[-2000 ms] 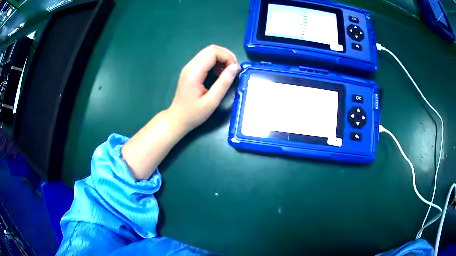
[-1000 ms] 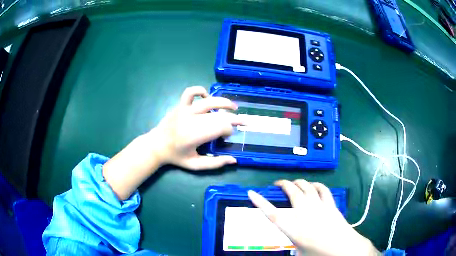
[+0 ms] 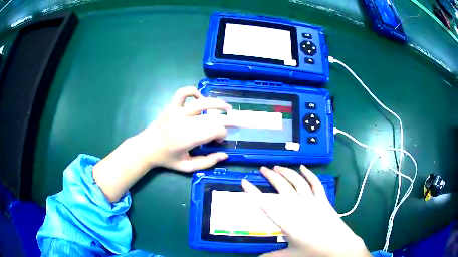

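Three blue handheld testers lie one above another. The top tester [image 3: 266,47] shows a white screen. The middle tester [image 3: 312,150] shows a white box over grey, with green and red above. My left hand [image 3: 186,130] lies over its left end, fingers spread on the screen, thumb at the lower edge. The bottom tester [image 3: 199,221] shows a white screen with a green and orange strip. My right hand [image 3: 306,216] lies over its right part, fingers spread at its upper edge, and hides its keys. Neither hand grips a tester.
White USB cables [image 3: 371,93] run from the testers' right edges and loop on the green bench. A black-and-yellow item [image 3: 433,186] lies right of them. A long black tray [image 3: 30,100] is at the far left. Another blue unit [image 3: 385,20] lies at the top right.
My left hand has moved from beside the testers onto the middle one, whose screen changed from white. The bottom tester and my right hand have come into view; the bottom tester now lies closer to the middle one.
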